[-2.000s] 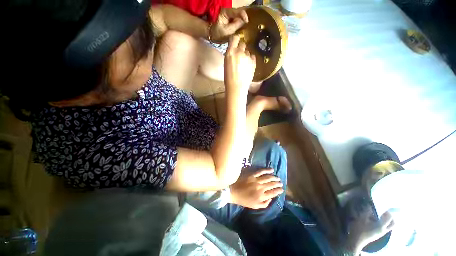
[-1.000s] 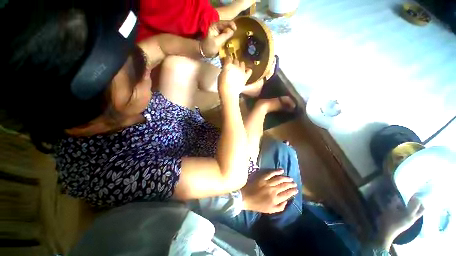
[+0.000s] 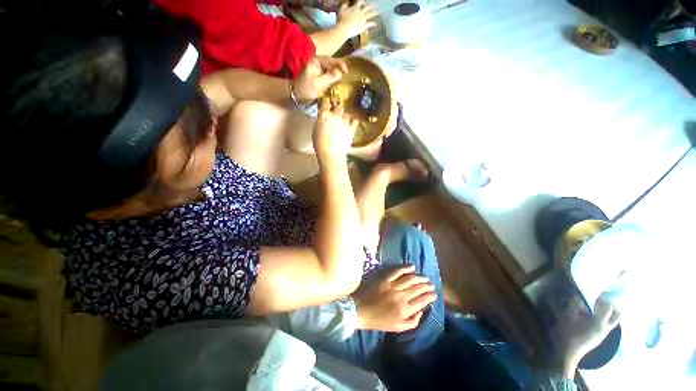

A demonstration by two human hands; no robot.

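A washed-out white round shell is at the lower right by the table edge. My right hand, partly blurred, grips its near rim. A dark round part shows below that hand. A gold part lies partly under the white shell, with a dark round part behind it. My left hand rests on a jeans-covered leg, holds nothing and has its fingers a little apart. Glare hides the detail of the white shell.
A person beside me holds a gold shell with both hands. A red-sleeved person is beyond, near a white tub. On the white table are a small white part and a small gold-dark round part.
The view has shifted, so more of the white tub and red-sleeved person shows. My left hand stays on the leg and my right hand stays at the white shell.
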